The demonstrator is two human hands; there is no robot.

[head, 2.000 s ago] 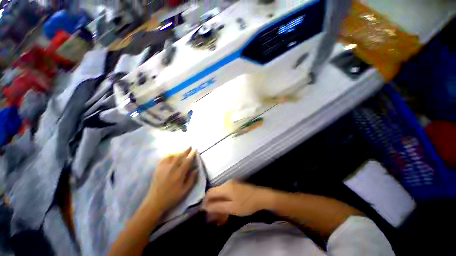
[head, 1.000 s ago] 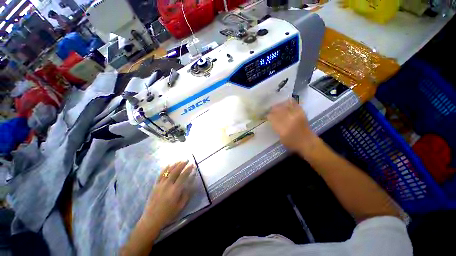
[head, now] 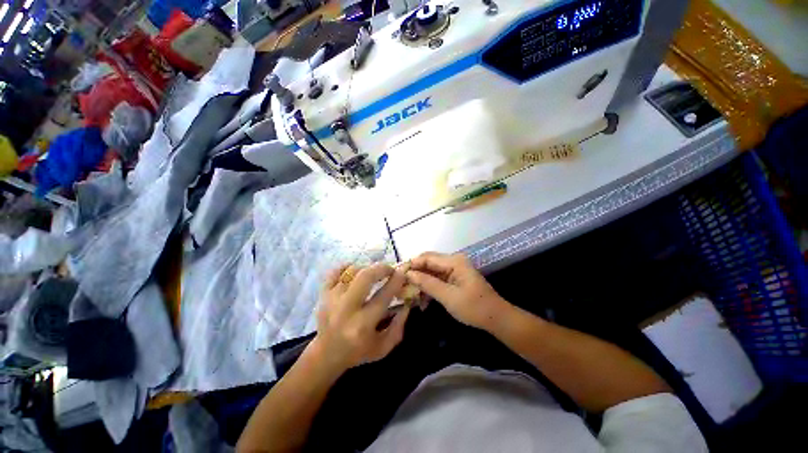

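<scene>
My left hand (head: 359,311) and my right hand (head: 447,287) meet at the table's front edge. Between their fingertips they hold a small pale piece (head: 405,276), mostly hidden by the fingers. A pale grey garment panel (head: 297,257) lies flat on the table left of and behind my hands, its right edge dark. The white sewing machine (head: 399,106) stands behind, its presser foot (head: 359,170) above the panel's back part. Thin green and orange snips or tweezers (head: 477,196) lie on the bed, with a cream printed strip (head: 549,154) behind them to the right.
Grey and black cut pieces (head: 133,234) heap at the left. A translucent whitish piece (head: 478,146) leans against the machine. A patterned strip (head: 611,210) runs along the table's front edge. A blue basket (head: 740,257) and a white board (head: 704,358) are at the lower right.
My right hand has come back from the cream strip area on the bed to the front edge. My left hand has left the panel and joined it at a small pale piece. The view has shifted.
</scene>
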